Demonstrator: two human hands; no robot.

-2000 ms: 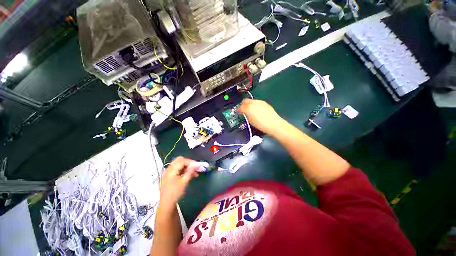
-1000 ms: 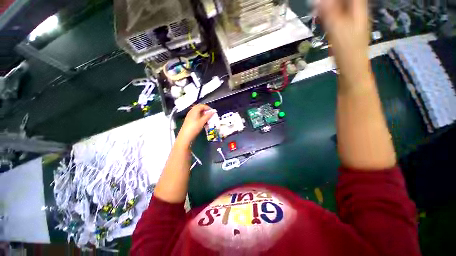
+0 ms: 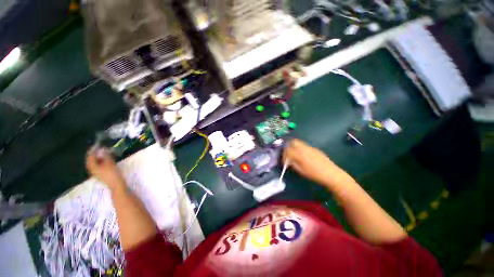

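Observation:
A charger board assembly (image 3: 221,160) sits at the left side of the white test socket (image 3: 240,144) on the black fixture base. Its white output cable (image 3: 269,190) is looped at the fixture's front edge. My right hand (image 3: 303,159) pinches the cable's end beside the green test board (image 3: 272,130), which has green knobs at its corners. The red switch (image 3: 245,167) shows at the fixture front. My left hand (image 3: 103,162) is at the far left over the edge of the white sheet, blurred; whether it holds anything cannot be told.
Tangled white cords (image 3: 81,232) lie on the white sheet at lower left. A beige instrument (image 3: 260,70) and a grey vented one (image 3: 141,59) stand behind the fixture. Another assembly (image 3: 363,94) lies on the mat at right, near rows of white housings (image 3: 430,67).
My left hand has moved from the socket to the far left. My right hand has come down from the upper right to the fixture and taken the cable end. The camera view has shifted.

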